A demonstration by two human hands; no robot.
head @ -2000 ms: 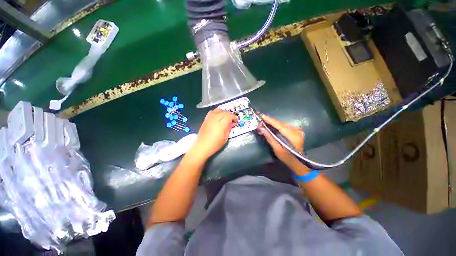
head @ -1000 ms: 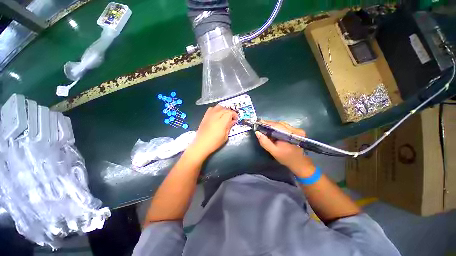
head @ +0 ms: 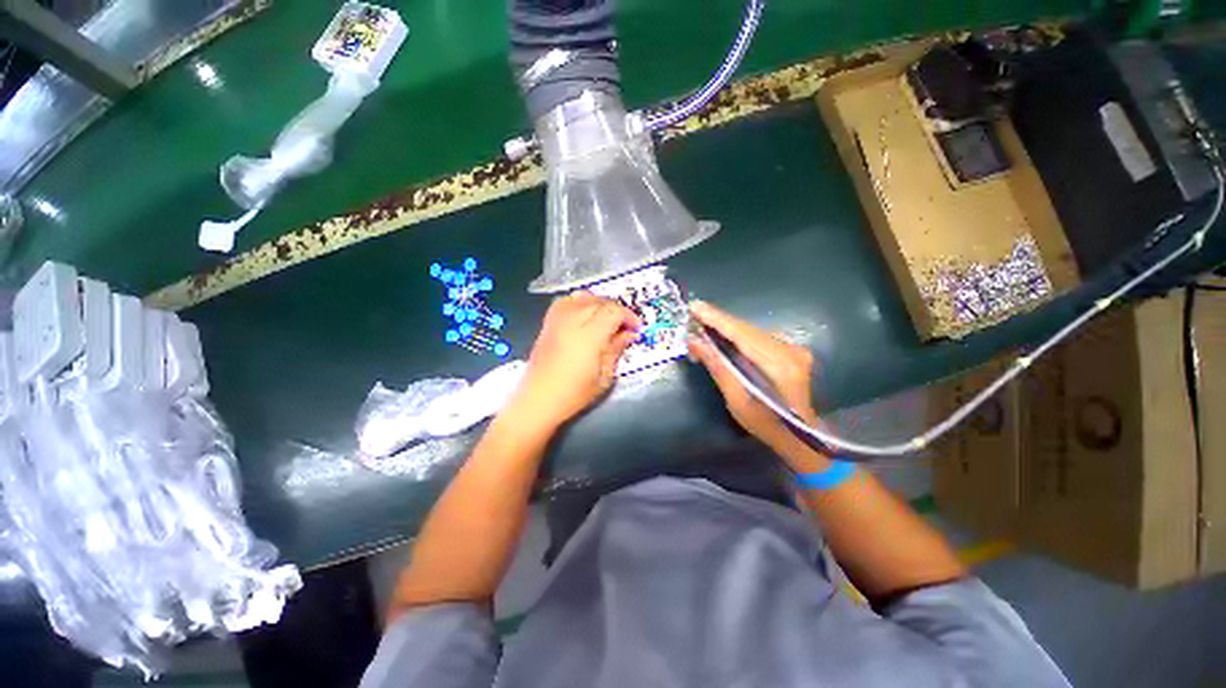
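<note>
A white housing with a circuit board (head: 655, 312) lies on the dark green bench under the clear funnel hood (head: 612, 215). My left hand (head: 578, 352) is at the housing's left side, fingertips pinched over the board by a small blue part. What exactly the fingertips hold is too small to tell. My right hand (head: 756, 370) grips the soldering iron (head: 742, 366) at the housing's right edge, its tip end toward the board. A bagged white cord (head: 444, 410) lies left of my left hand. Loose blue discs (head: 464, 303) lie left of the funnel.
White bagged units (head: 114, 403) are stacked at far left. Another open unit (head: 359, 38) lies on the green conveyor (head: 444, 94). A cardboard tray (head: 881, 175) with silvery scraps (head: 988, 285) and a black station (head: 1109, 148) are at right. Cartons (head: 1076, 444) stand below right.
The unit on the conveyor has moved to the right. My right hand has tilted the iron down, then flatter, then steeper again. My left hand has stayed at the housing.
</note>
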